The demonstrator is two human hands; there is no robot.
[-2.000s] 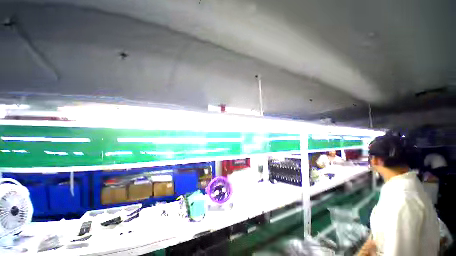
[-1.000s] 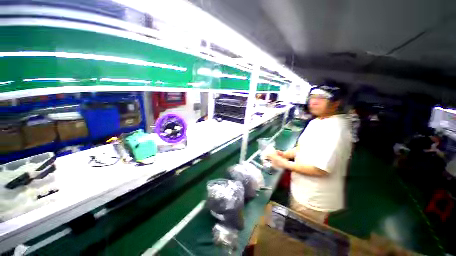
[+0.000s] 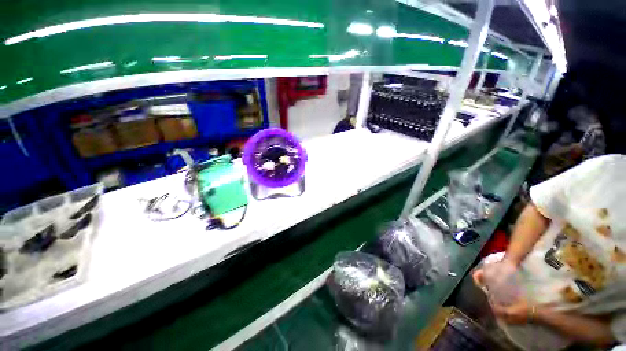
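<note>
Neither of my hands is in the picture. Dark bundles in clear film lie on the green bench: one bag at the lower middle and another bag touching it behind. A clearer poly bag lies farther along the bench. A dark phone-like device lies flat near the bench edge beside it. An open cardboard carton is cut off by the bottom edge, with dark contents partly visible.
A person in a printed white shirt stands at the right, hands together. A purple fan, a green device and a clear tray of dark parts stand on the white shelf. A white post rises beside the bench.
The view has turned down and closer to the bench. The bags and shelf items look larger. The person now appears nearer, at the right edge, with the head out of the picture.
</note>
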